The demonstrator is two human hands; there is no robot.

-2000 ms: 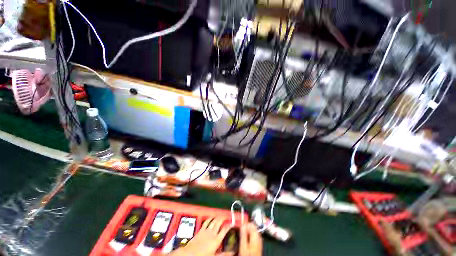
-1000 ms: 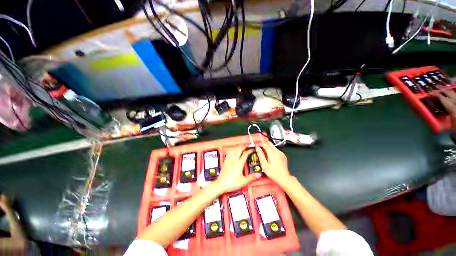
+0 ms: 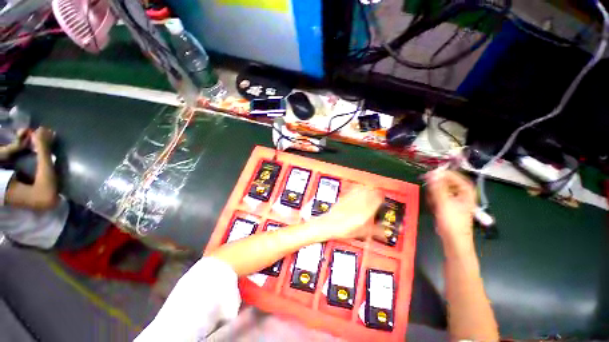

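Observation:
A red-orange tray (image 3: pixel 230 217) holds black phones in two rows, several with white label areas. My left hand (image 3: pixel 359 212) is blurred over the back row, its fingers beside the dark phone (image 3: pixel 390 222) in the right-end pocket; whether it grips anything is unclear. My right hand (image 3: pixel 454 194) is raised off the tray's right edge, fingers bunched near something pale and blurred. A white cable (image 3: pixel 534 123) runs down from the upper right to near this hand. A white scanner (image 3: pixel 483 217) lies beside the hand, partly hidden by it.
Another scanner (image 3: pixel 297 140) lies behind the tray. The ledge holds a black mouse (image 3: pixel 302 105), a small screened device (image 3: pixel 268 105), cables and a bottle (image 3: pixel 189 50). Clear tape (image 3: pixel 157 160) crosses the green bench at left. Another person's arm (image 3: pixel 41 174) is at far left.
The view has shifted, with the tray lower right and tilted. My right hand has left the phone and moved right, off the tray. The white loop at the phone's end no longer shows.

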